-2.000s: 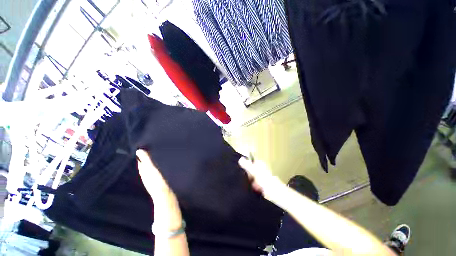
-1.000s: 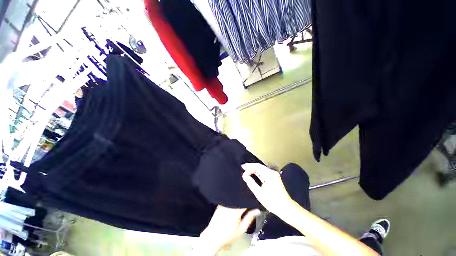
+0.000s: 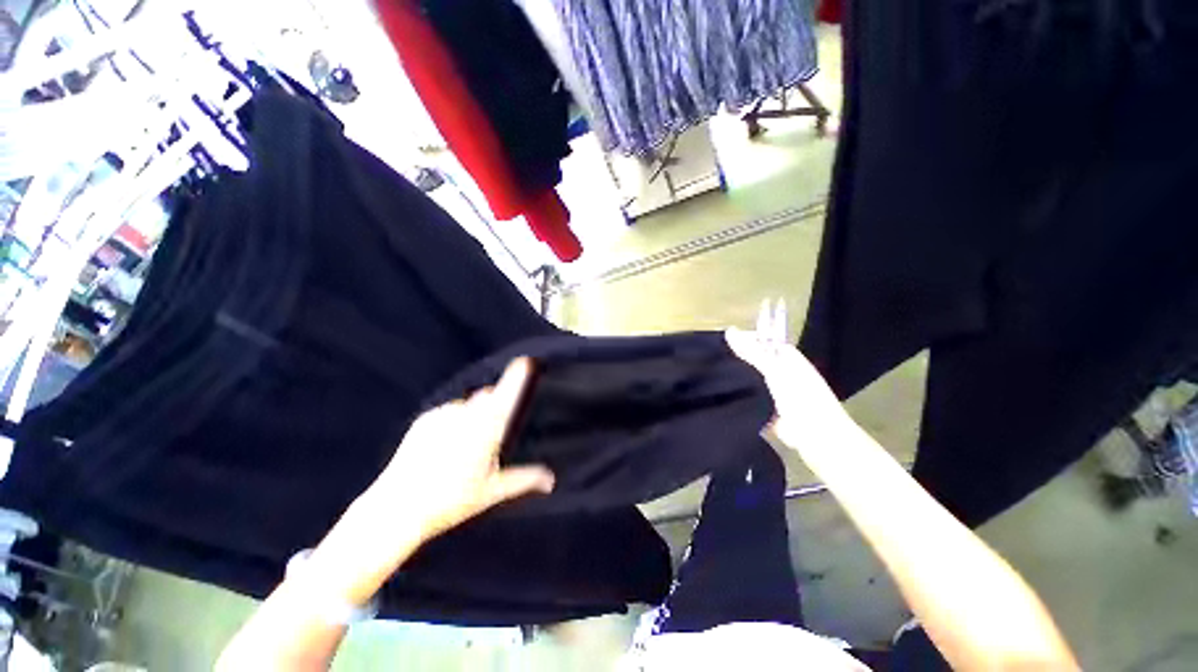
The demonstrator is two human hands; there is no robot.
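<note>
Black trousers (image 3: 381, 302) hang at a slant from the upper left. One leg hem (image 3: 631, 381) is stretched between my hands, its opening facing me. My left hand (image 3: 460, 453) holds the hem's left side, with thumb and a finger at the opening. My right hand (image 3: 786, 381) grips the hem's right end, with some fingertips raised above it. The image is overexposed around my hands; I cannot tell whether my right hand also holds a small tool. The waistband is at the upper left.
Another pair of black trousers (image 3: 1012, 223) hangs close at the right. Striped garments (image 3: 690, 66) and a red garment (image 3: 460, 118) hang behind. White hangers and rails are at the upper left. A low metal rack base (image 3: 670, 184) stands on the pale floor (image 3: 736, 282).
My hands have moved from the trousers' upper part to a leg hem, then spread apart with it opened between them. The trousers now sit higher and further left in view.
</note>
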